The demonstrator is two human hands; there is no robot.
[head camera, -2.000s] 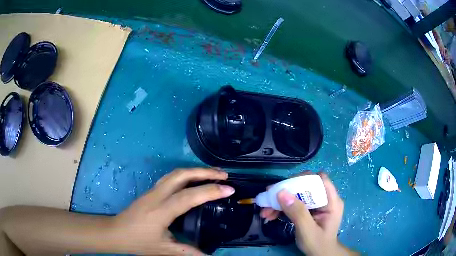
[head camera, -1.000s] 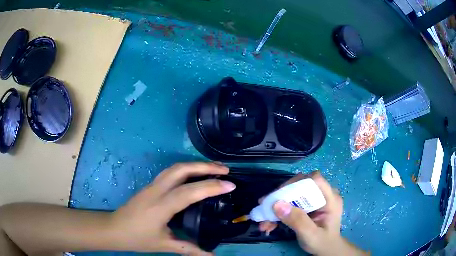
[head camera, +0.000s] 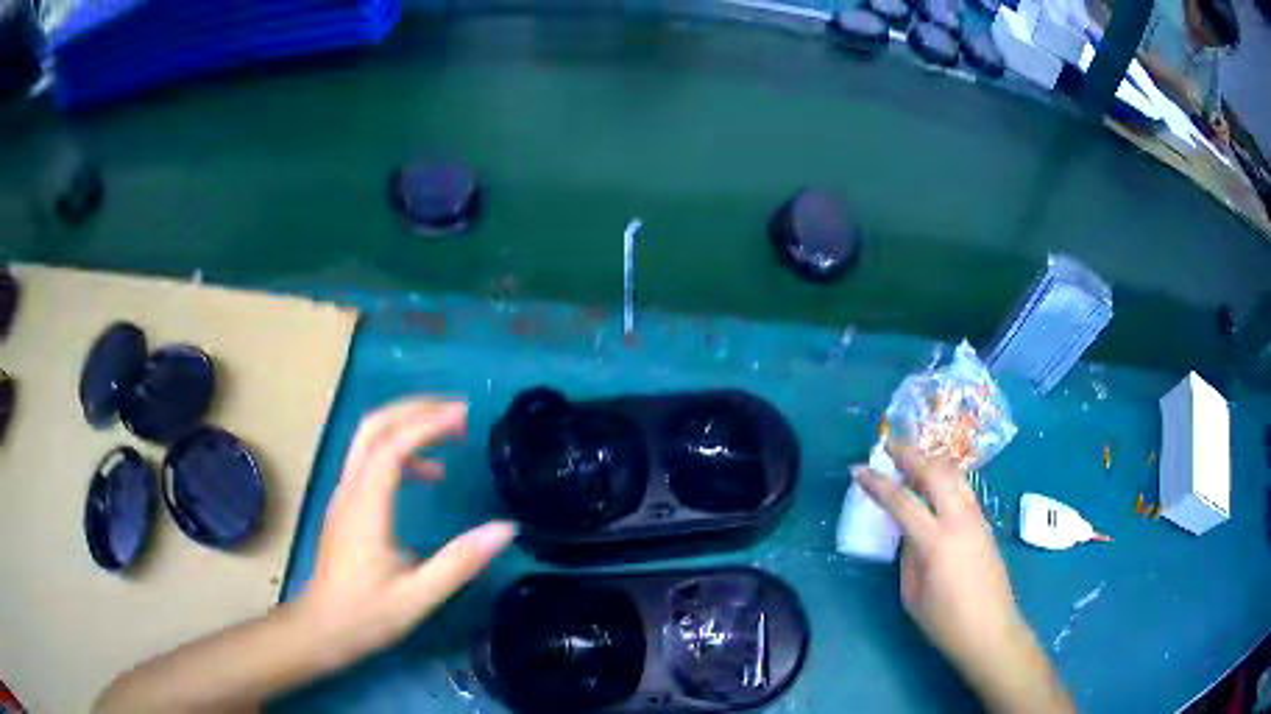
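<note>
My left hand (head camera: 397,523) is open and empty, left of the two black double-well holders. My right hand (head camera: 941,544) has its fingertips on the white glue bottle (head camera: 868,519), right of the holders. The bottle's orange tip points away from me. The far holder (head camera: 662,519) has a dark domed part with a raised rim in its left well. The near holder (head camera: 644,656) has a dark, glossy left well and a shinier right well; its front edge is cut off by the frame. Whether loose parts lie in these wells is hard to tell.
A cardboard sheet (head camera: 84,614) at left holds several oval shells (head camera: 213,485). Dark discs (head camera: 815,234) lie on the green belt (head camera: 599,126). At right are a crinkled nozzle bag (head camera: 955,407), a clear ribbed container (head camera: 1052,324), a spare bottle (head camera: 1055,522) and a white carton (head camera: 1195,453).
My left hand has come off the near holder and opened. My right hand has carried the bottle right, beside the nozzle bag. The view has shifted, showing more belt.
</note>
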